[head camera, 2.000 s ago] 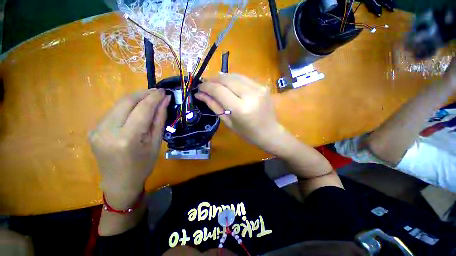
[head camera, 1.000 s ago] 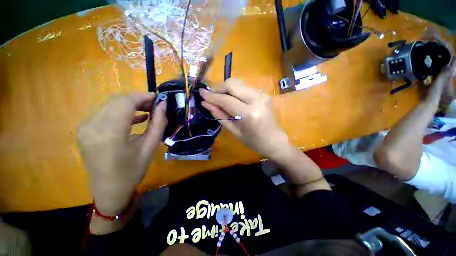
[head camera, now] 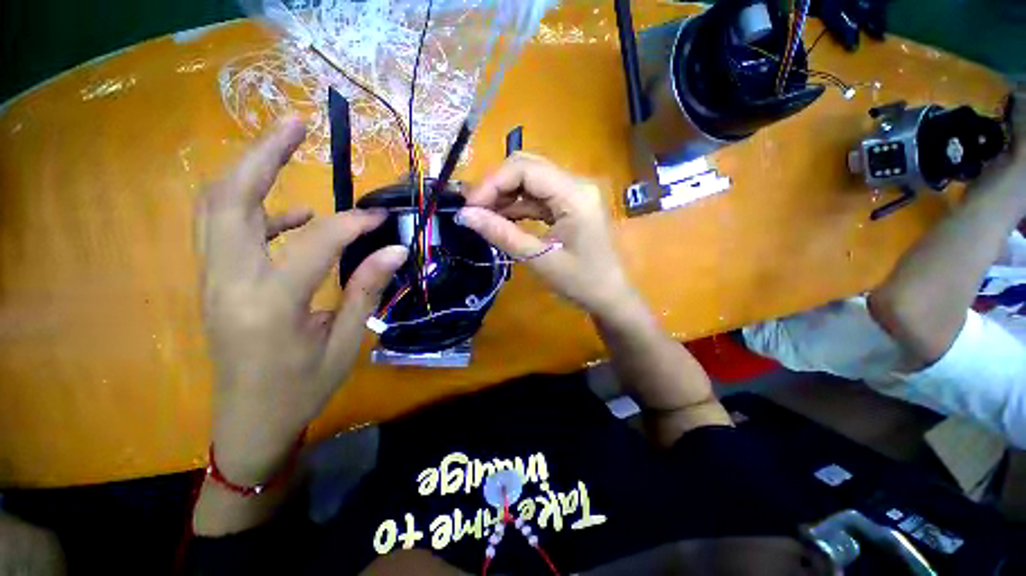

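Note:
The open black camera housing (head camera: 439, 295) lies on the bench in front of me, on a silver bracket (head camera: 422, 358). A wire harness (head camera: 419, 169) and a black cable (head camera: 453, 152) rise from it. A white connector (head camera: 376, 324) hangs at its lower left. Flat black antennas stand at the left (head camera: 340, 146) and right (head camera: 514, 141). My left hand (head camera: 276, 293) is at the housing's left rim, fingers spread, thumb over the bowl. My right hand (head camera: 551, 231) pinches something thin at the upper right rim, probably a lead; the fingertips partly hide it.
A tangle of white leads (head camera: 276, 84) and a clear plastic bag (head camera: 394, 28) lie behind the housing. Another open camera unit (head camera: 686, 101) stands at the back right. A smaller grey-and-black unit (head camera: 900, 152) is at the far right, by another person's arm (head camera: 939, 264).
My left fingers have opened and spread away from the rim. My right fingertips stay at the upper right rim, having shifted slightly. The other person's small unit has come into view on the right.

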